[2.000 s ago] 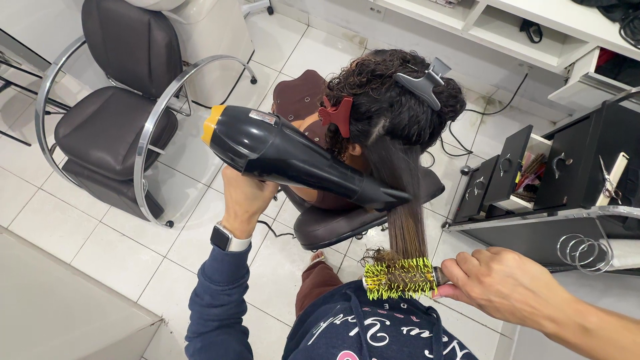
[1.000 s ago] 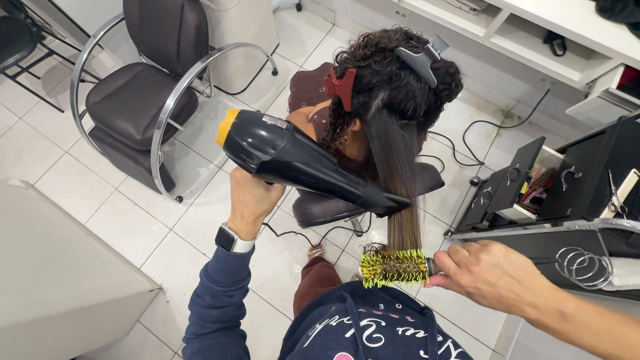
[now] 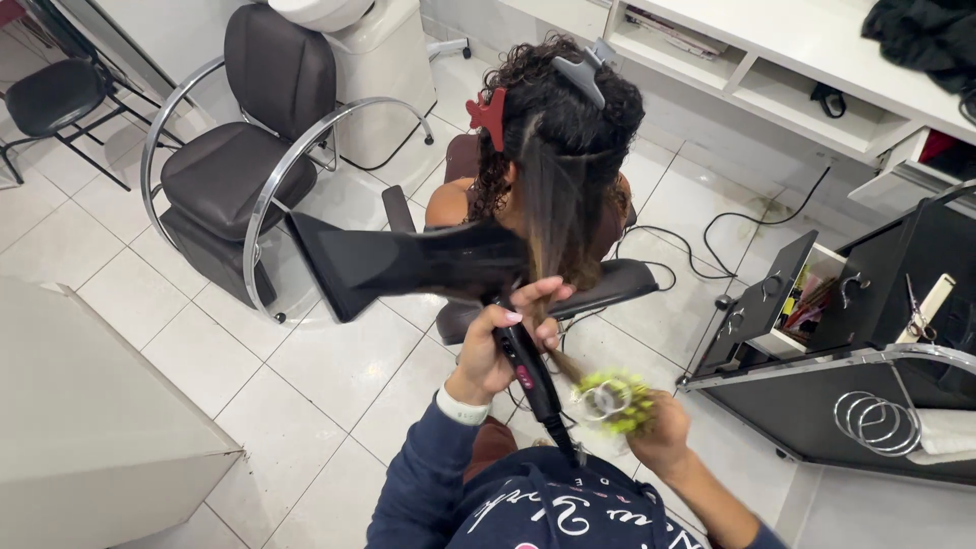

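Note:
A black hair dryer (image 3: 427, 259) is gripped near its handle by my left hand (image 3: 496, 343), its wide nozzle pointing left. Fingers of the same hand are at a straightened lock of hair (image 3: 553, 206) on the seated person's head. My right hand (image 3: 663, 431) holds a round brush (image 3: 614, 400) with yellow-green bristles, blurred, by the lock's lower end. A red claw clip (image 3: 489, 118) and a grey claw clip (image 3: 583, 76) pin up the dark curly hair.
Left of the seated person stands a brown salon chair (image 3: 236, 171) with chrome arms. A black trolley (image 3: 831, 412) with open drawers is on the right, bearing scissors (image 3: 917, 313). Cords (image 3: 698, 263) lie on the tiled floor. White shelving (image 3: 762, 91) runs along the wall.
The dryer has swung round; its nozzle was at the lock and now points left. My left hand has moved to the lock, and the brush, earlier across the lock, is turned end-on.

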